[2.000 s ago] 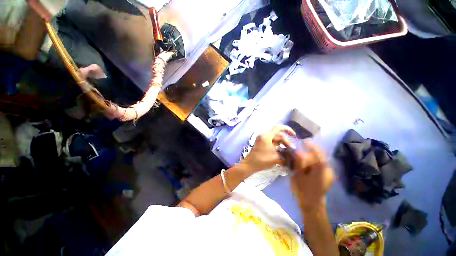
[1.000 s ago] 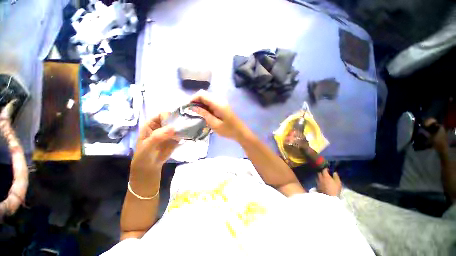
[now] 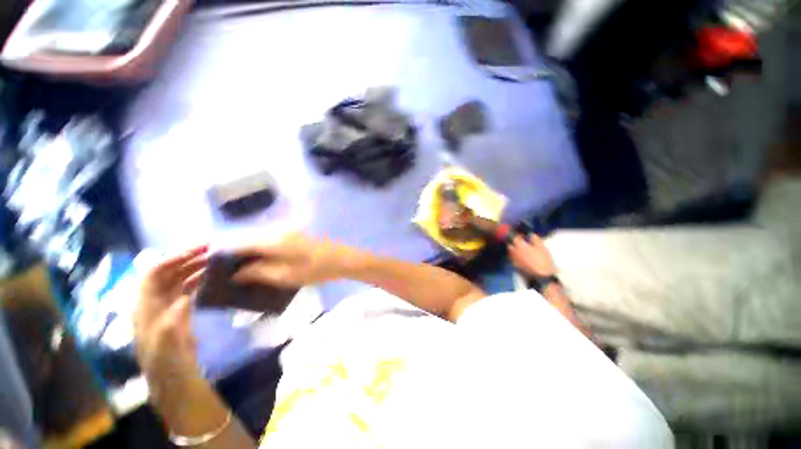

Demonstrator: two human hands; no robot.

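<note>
A dark grey-brown fabric piece [image 3: 230, 285] is held between my two hands at the near left of the pale blue-lavender table. My left hand [image 3: 171, 302] is at its left end, with the fingers partly curled on its edge. My right hand [image 3: 290, 261] lies over its upper right part. The picture is blurred, so the exact finger grip is hard to see. White pieces [image 3: 294, 317] lie beside and partly under the fabric. A small grey stack [image 3: 243, 195] sits just beyond my hands. A heap of grey pieces [image 3: 364, 138] lies further right.
A few grey pieces [image 3: 464, 124] and a flat dark piece [image 3: 492, 40] lie on the far right. A yellow coil [image 3: 439, 203] holds a dark red tool. Another person's hand [image 3: 532, 256] is beside it. A pink-rimmed basket [image 3: 132, 63], white offcuts [image 3: 61, 175] and a brown board [image 3: 53, 368] are left.
The view has swung to the right, so the table things sit further left. The piece between my hands showed pale grey earlier and now shows its dark face, spread flatter. Another person's hand remains by the coil.
</note>
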